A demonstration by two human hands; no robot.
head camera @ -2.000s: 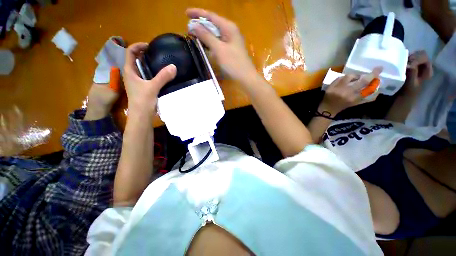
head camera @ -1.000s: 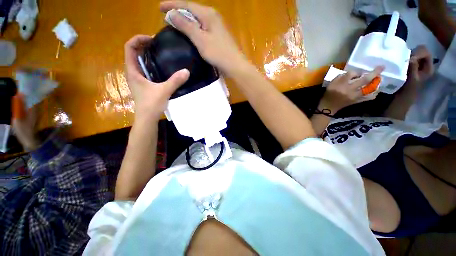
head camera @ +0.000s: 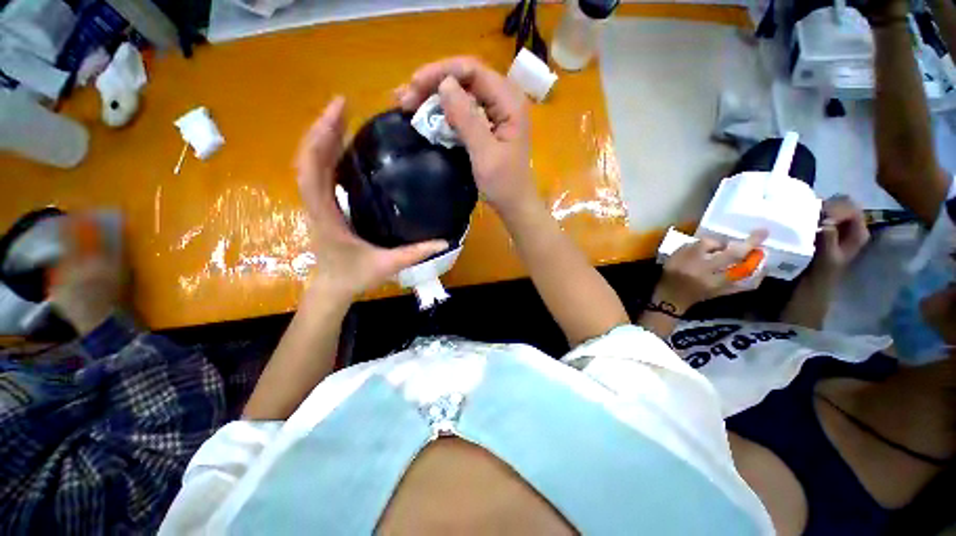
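Observation:
The security camera shows its glossy black head (head camera: pixel 404 183) facing up, and only a little of its white housing (head camera: pixel 449 262) and bracket (head camera: pixel 428 293) shows below it. My left hand (head camera: pixel 351 236) grips the head at its left and lower side, thumb across the lower edge, fingers raised at the left. My right hand (head camera: pixel 487 131) pinches a crumpled whitish cleaning cloth (head camera: pixel 433 121) against the upper right of the black head. The camera's cable is hidden.
A white block (head camera: pixel 199 133) with a thin stick, another white block (head camera: pixel 533 73), a clear bottle (head camera: pixel 580 34) and a white plastic bottle (head camera: pixel 42 128) are on the orange bench (head camera: pixel 252 73). Neighbours at left and right hold other cameras (head camera: pixel 763 215).
The camera has tilted, so its head faces me more and its housing shows less. My right hand and cloth have moved down onto the head's upper right. More of the bench's far side shows.

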